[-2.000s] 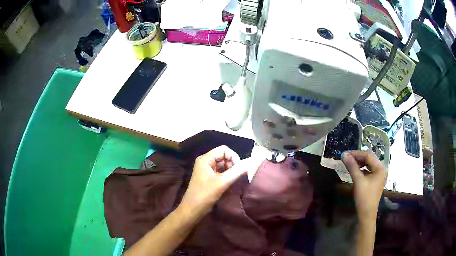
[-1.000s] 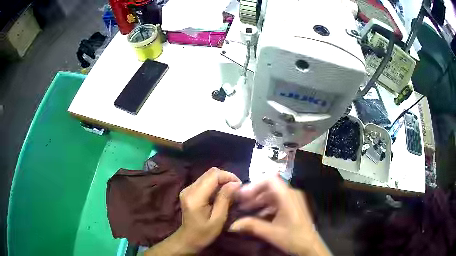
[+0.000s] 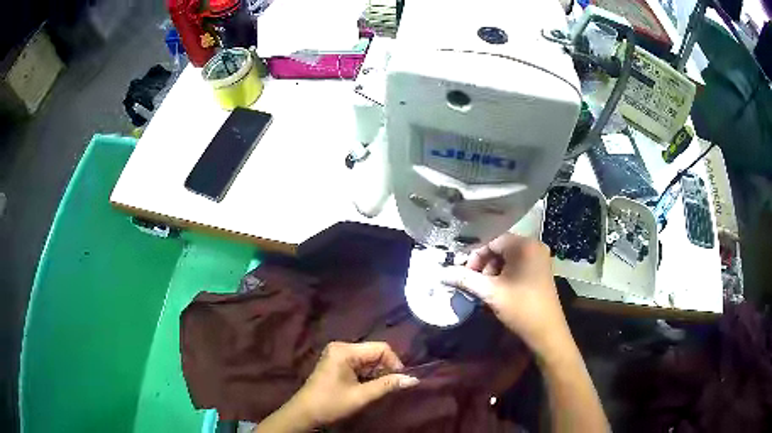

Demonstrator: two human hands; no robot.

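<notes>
The maroon garment [image 3: 245,338] lies below the machine and hangs over the green bin. My left hand [image 3: 360,382] pinches the garment's cloth between thumb and fingers, in front of the pale work plate [image 3: 430,303]. My right hand [image 3: 516,283] is at the needle area under the white JUKI machine head [image 3: 487,127], fingertips close together by the clamp. Whether it holds a button there cannot be told. Black buttons [image 3: 574,221] lie in the left compartment of the two-part tray, metallic bits [image 3: 628,237] in the right one.
The green bin [image 3: 80,287] is at the left. A phone [image 3: 228,154] and a yellow round tub [image 3: 233,80] stand on the white table [image 3: 296,199]. A calculator [image 3: 697,211] and control panel [image 3: 652,91] are at the right, with dark maroon cloth [image 3: 719,364] below.
My right hand has gone from the tray to beside my left hand, then up to the needle area. My left hand has moved down with the cloth, uncovering the work plate.
</notes>
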